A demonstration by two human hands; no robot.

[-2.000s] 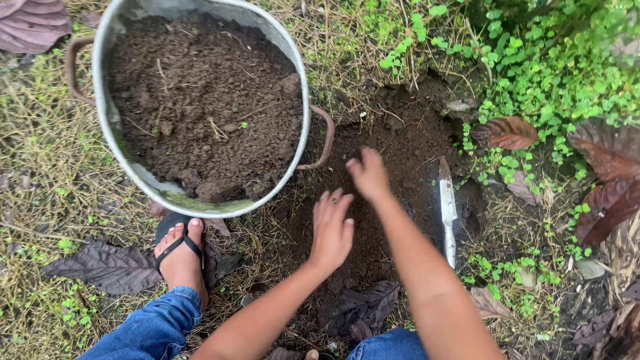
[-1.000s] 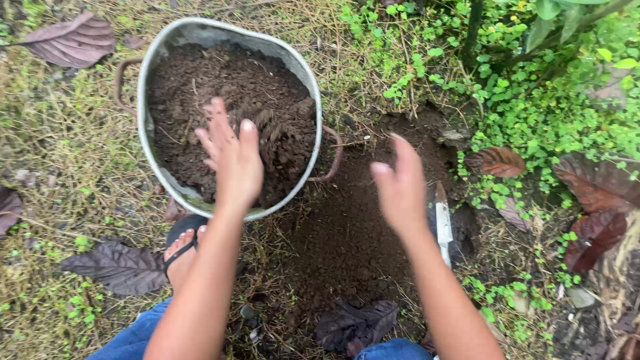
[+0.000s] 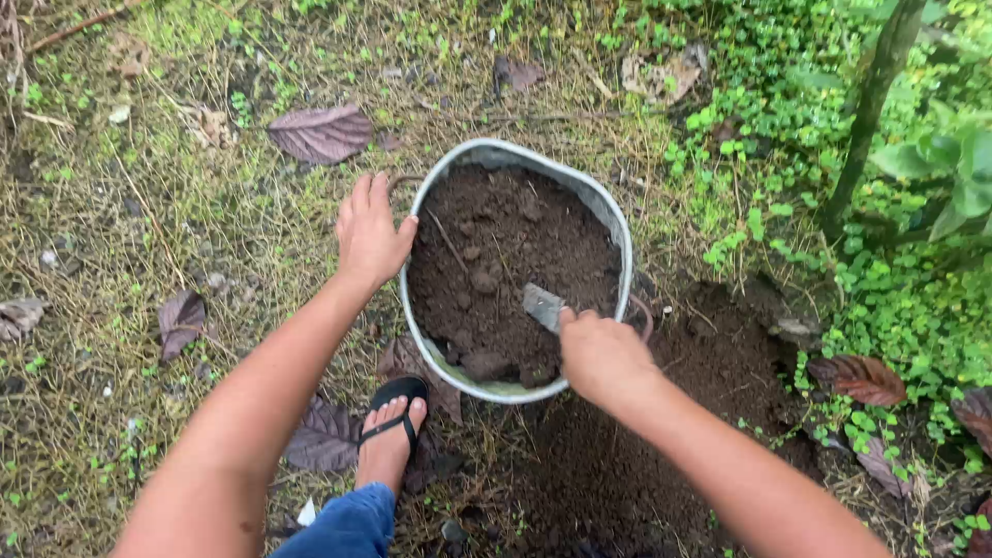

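A dented metal pot [image 3: 625, 232] full of dark soil [image 3: 496, 263] stands on the ground in the middle of the head view. At its left rim is my left hand [image 3: 372, 229], thumb touching the edge beside the left handle; whether the fingers grip anything is unclear. My right hand [image 3: 604, 353], over the lower right rim, is closed around a tool whose flat metal blade [image 3: 543, 307] lies against the soil. The tool's handle is hidden in my fist. The pot's right handle [image 3: 642, 318] shows just above my right hand.
Dug, loose soil [image 3: 620, 473] spreads right of and below the pot. My foot in a black flip-flop [image 3: 394, 418] is close below it. A thin trunk [image 3: 868, 116] rises from green ground plants at the right. Dry leaves [image 3: 322, 134] lie on the grass around.
My right hand has taken hold of the bladed tool, which lay on the dug soil earlier, and is now over the pot. My left hand has moved to the pot's left rim. The view has shifted left.
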